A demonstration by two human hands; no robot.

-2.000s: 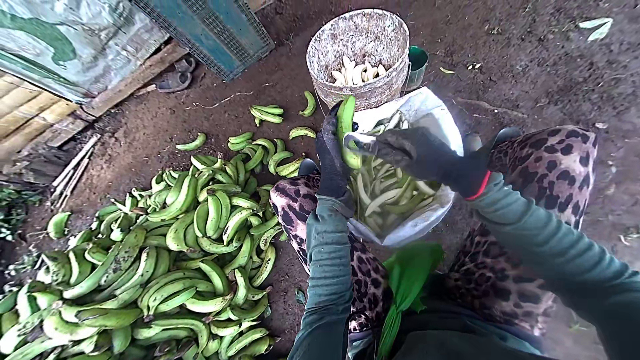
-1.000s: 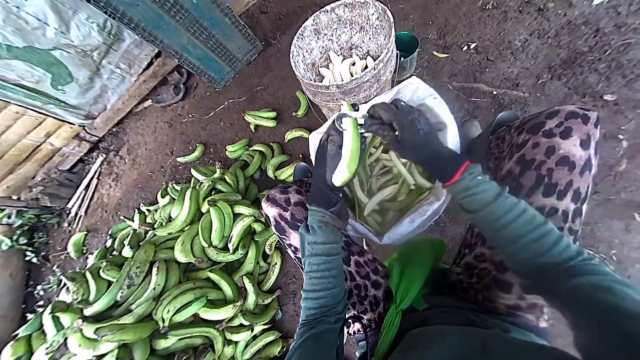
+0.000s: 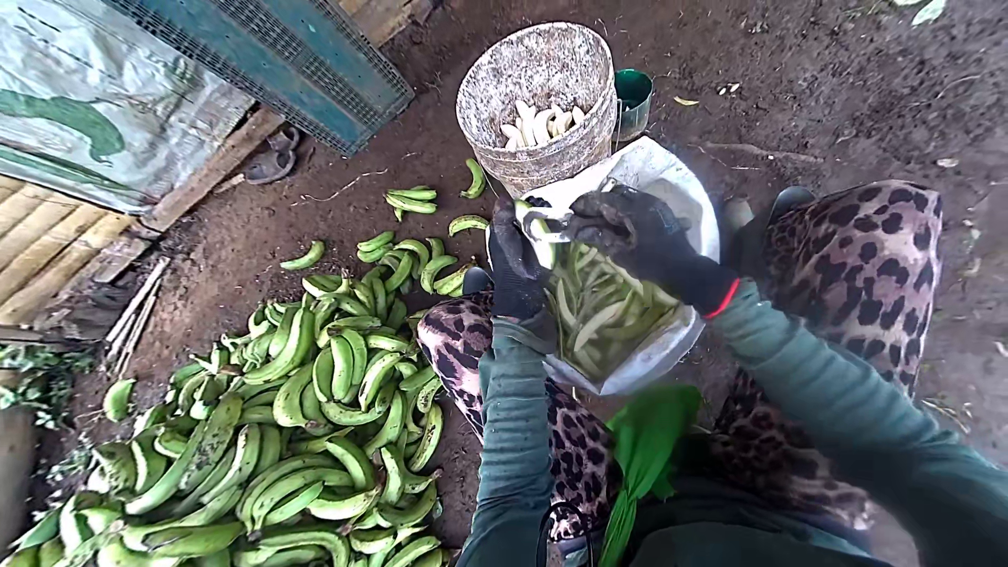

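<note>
My left hand (image 3: pixel 516 264), in a dark glove, grips a partly peeled green banana or plantain (image 3: pixel 543 240) over the near left side of a white sack. My right hand (image 3: pixel 630 228), also gloved and with a red band at the wrist, holds a peeler-like tool (image 3: pixel 555 223) against the fruit's upper part. Below both hands the open white sack (image 3: pixel 693 197) holds many green peel strips (image 3: pixel 602 315). Pale peeled fruit (image 3: pixel 539 124) lies in a stained bucket (image 3: pixel 504 79) just beyond the sack. My gloves hide part of the tool and the fruit.
A large pile of green bananas or plantains (image 3: pixel 315 409) covers the soil at left, with a few loose ones beyond it. A green cup (image 3: pixel 634 102) stands beside the bucket. A blue crate-like panel (image 3: pixel 315 63), a sandal (image 3: pixel 274 157) and wooden boards (image 3: pixel 213 169) are at upper left.
The fruit showed more green skin two seconds ago; more pale flesh now shows. My right hand has moved along it, toward its upper end. Both hands keep their hold.
</note>
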